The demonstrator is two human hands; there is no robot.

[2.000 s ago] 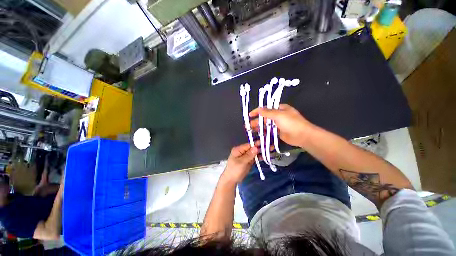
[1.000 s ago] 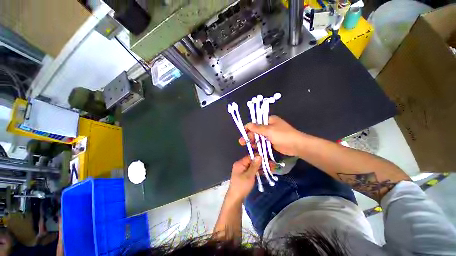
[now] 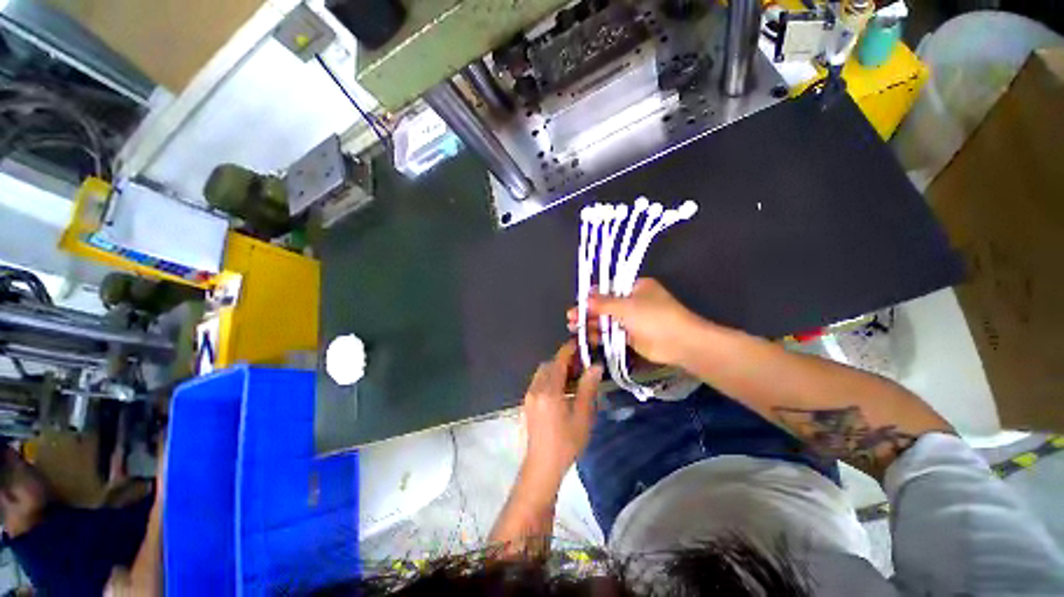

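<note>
Several white cables point(image 3: 615, 251) are fanned out over the front edge of the black mat point(image 3: 770, 239), their knobbed ends pointing towards the press. My right hand point(image 3: 644, 321) grips the cables around their middle, with the thumb across them. My left hand point(image 3: 562, 399) is just below and left, its fingers at the lower part of the leftmost cables. Whether it grips them is hard to tell, as the fingers are partly hidden. The lower cable ends hang near my lap.
The press base point(image 3: 607, 128) stands behind the mat. A white disc point(image 3: 345, 359) lies on the green bench at the left. A blue bin point(image 3: 298, 496) is at the left front, a carton point(image 3: 1009, 257) at the right. Another person's arm point(image 3: 149, 536) shows at the far left.
The two cables that stood apart at the left are now close beside the others under my right hand. My left hand's fingers have opened somewhat and lie lower on the cables.
</note>
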